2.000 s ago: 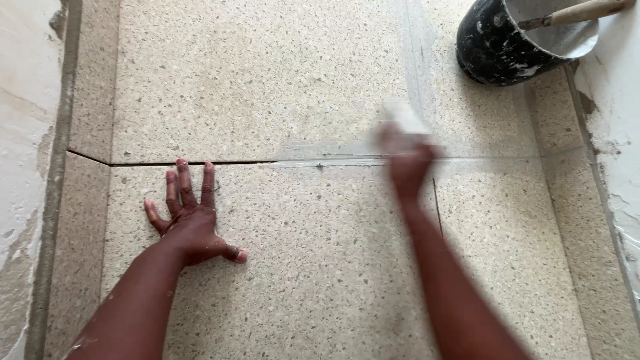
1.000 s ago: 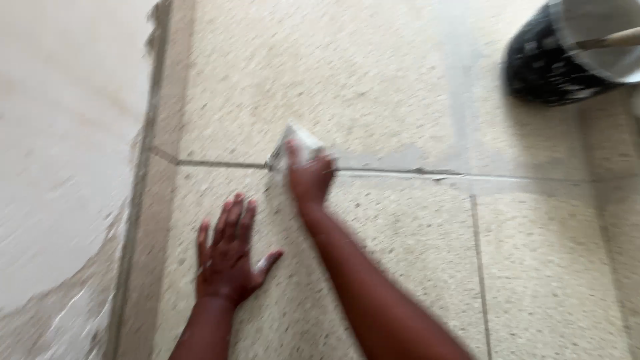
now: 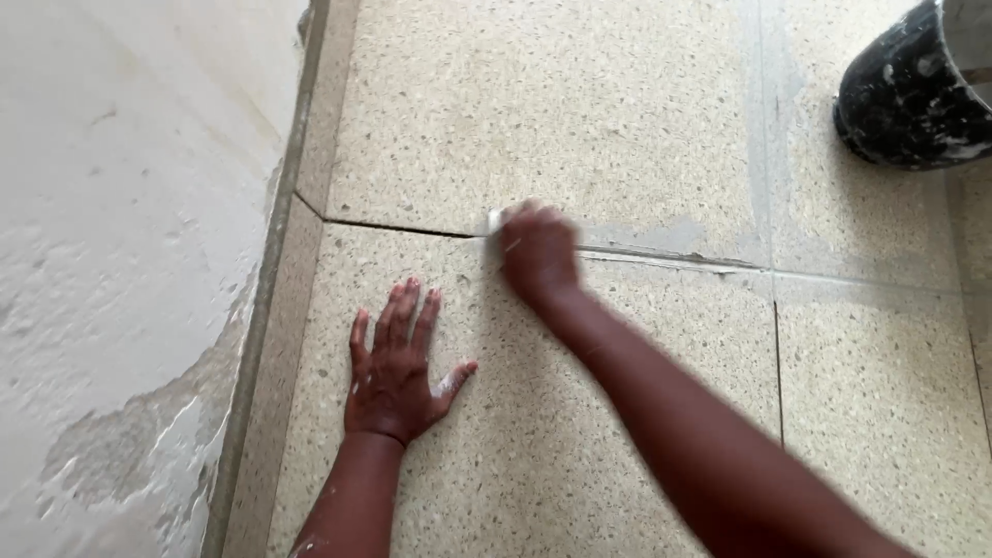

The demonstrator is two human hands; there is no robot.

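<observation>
My left hand (image 3: 397, 372) lies flat with its fingers spread on a speckled floor tile (image 3: 434, 480), white smears on its thumb. Blurred by motion, my right hand (image 3: 539, 252) is closed around a small pale spreader (image 3: 494, 223), mostly hidden by the fingers, at the joint between two rows of tiles. Left of that hand the joint (image 3: 395, 227) is a dark open gap. To its right, pale grey grout (image 3: 666, 260) lies in and along the joint in ridges, with a thin smear above it.
A black bucket (image 3: 903, 93) spattered with white stands at the upper right, cut off by the frame. Along the left runs a tile skirting (image 3: 267, 380) against a white wall (image 3: 132, 201) with broken plaster. Another joint (image 3: 779, 372) runs down the right side.
Two seconds ago my right hand was farther right along the joint; it has moved left. My left hand has come down from the joint's edge onto the tile. The view has shifted left.
</observation>
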